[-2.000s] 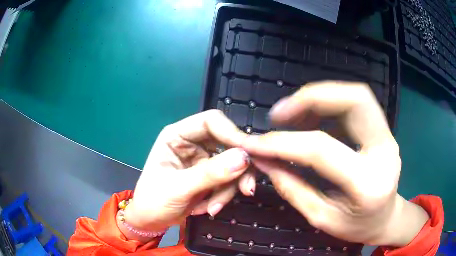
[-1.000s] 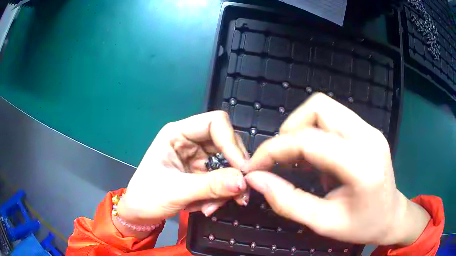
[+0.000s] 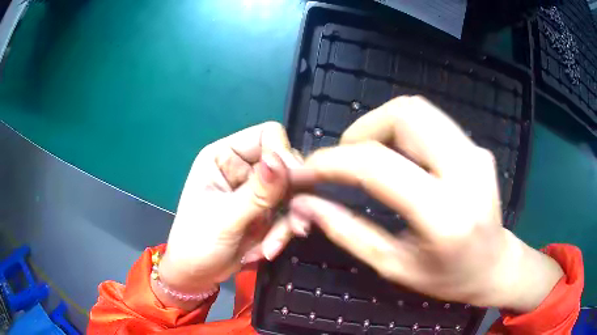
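My left hand [image 3: 226,203] is curled, palm toward me, left of the tray's middle. A little of the dark clump of parts [image 3: 282,210] shows between its fingers; the rest is hidden. My right hand [image 3: 419,216] is over the tray, thumb and forefinger meeting my left fingertips. It is blurred, and whether it pinches a part cannot be seen. The black component tray [image 3: 298,85] lies under both hands. Small metal parts [image 3: 318,292] dot its lower rows, and a few more [image 3: 355,105] sit on crossings in the upper half.
The green mat [image 3: 150,98] spreads left and right of the tray. A second black tray [image 3: 586,98] at the upper right bears a silver pile of parts [image 3: 560,42]. A grey-white sheet [image 3: 435,13] is at the top edge. Blue stools [image 3: 23,275] stand on the floor, lower left.
The tray has shifted slightly right in view. Both hands moved up and left. The clump, plain in my left palm a second ago, is now mostly covered. A part shows at a higher-left crossing.
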